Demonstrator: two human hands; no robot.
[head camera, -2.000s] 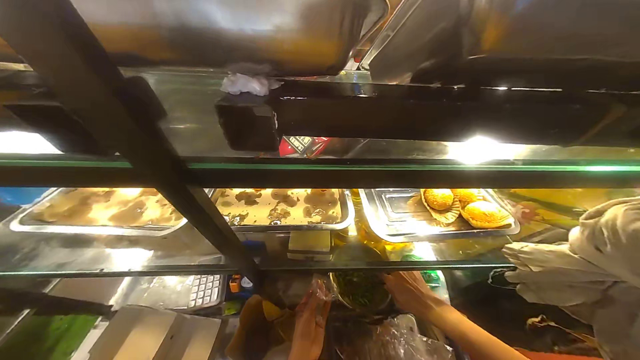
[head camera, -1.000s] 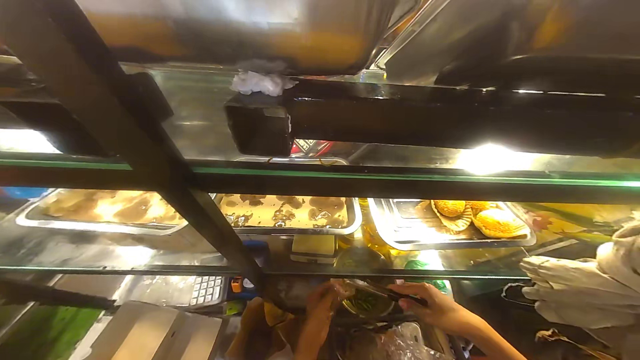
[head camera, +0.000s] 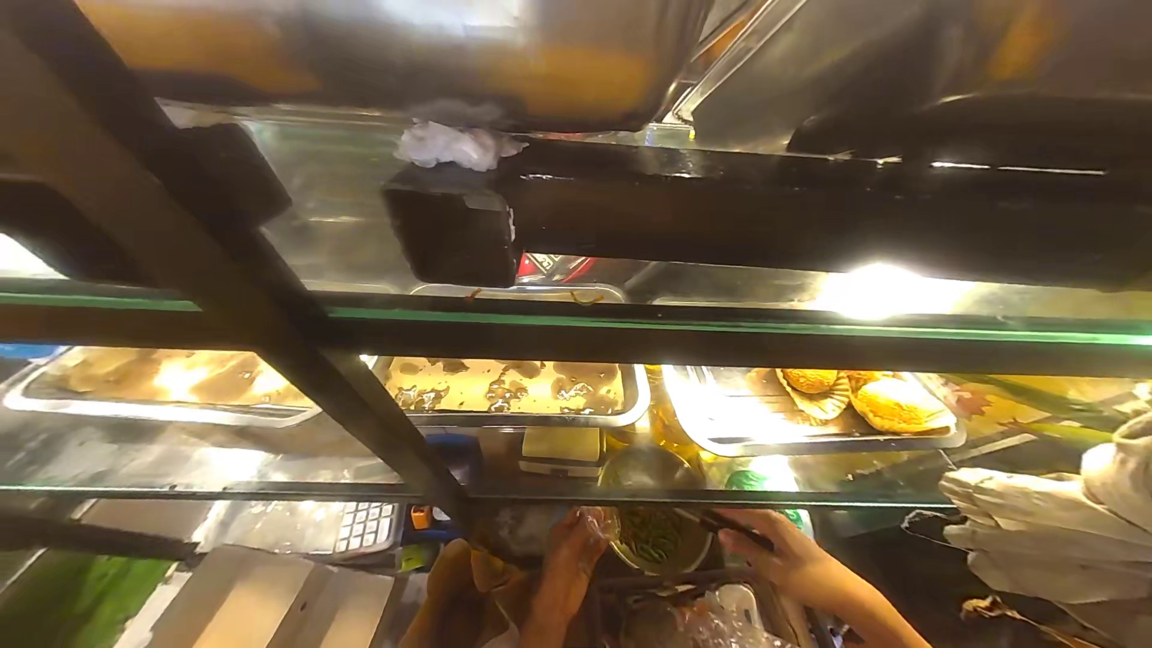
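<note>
At the lower middle stands a round bowl (head camera: 661, 540) with chopped green food in it. My right hand (head camera: 769, 549) is closed on a dark-handled utensil (head camera: 733, 526), whose far end points over the bowl; its kind is unclear. At the bowl's left side my left hand (head camera: 576, 549) holds a piece of clear plastic, perhaps a small bag (head camera: 598, 524). Below the bowl lies crumpled clear plastic (head camera: 711, 621) in a dark container. The glass shelf edge crosses in front of the bowl's upper part.
Behind the glass are metal trays of brown-and-cream food (head camera: 513, 387) and a tray with golden pastries (head camera: 900, 403). A dark metal frame (head camera: 351, 387) crosses the view. A keypad device (head camera: 364, 526) sits at the left, a cloth (head camera: 1035, 513) at the right.
My right hand has come to hold a dark utensil over the bowl, which does not show two seconds ago. My left hand has stayed near the bowl's left side.
</note>
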